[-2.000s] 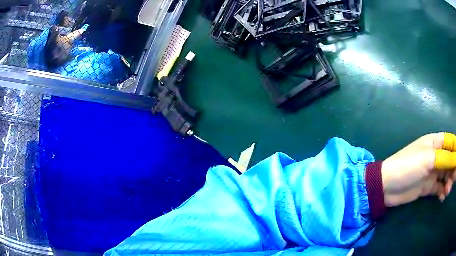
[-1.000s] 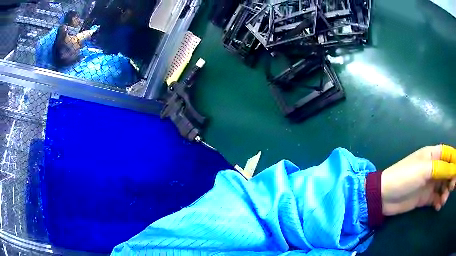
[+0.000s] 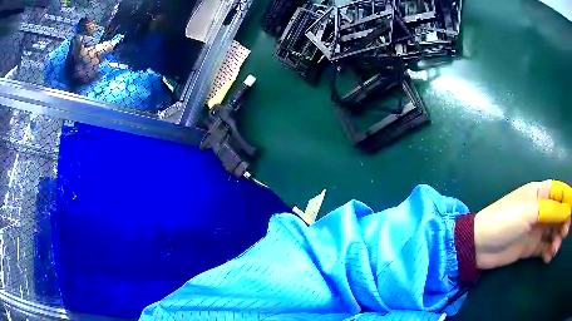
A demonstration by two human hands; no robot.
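Note:
My left hand (image 3: 524, 226) is at the right edge, bare, with yellow finger cots on two fingers. Its fingers are bent and partly cut off by the edge, so I cannot tell whether it holds anything. The blue sleeve (image 3: 370, 257) with a dark red cuff crosses the lower picture. My right hand is not in view. Black open plastic frames (image 3: 365, 25) lie in a tangled heap at the top, and more frames (image 3: 389, 116) lie just below it.
A black pistol-like tool (image 3: 231, 141) lies beside a blue panel (image 3: 150, 219) at left. A printed strip (image 3: 229, 72) leans by the metal rail (image 3: 100, 113). A pale scrap (image 3: 313, 207) sits by my sleeve on the green mat (image 3: 476, 150). Behind mesh is a person in blue (image 3: 125, 84).
Since the first frame the bench items, panel and my left hand have shifted slightly down in the picture, and the bench items and panel also slightly right. The hand keeps its bent shape.

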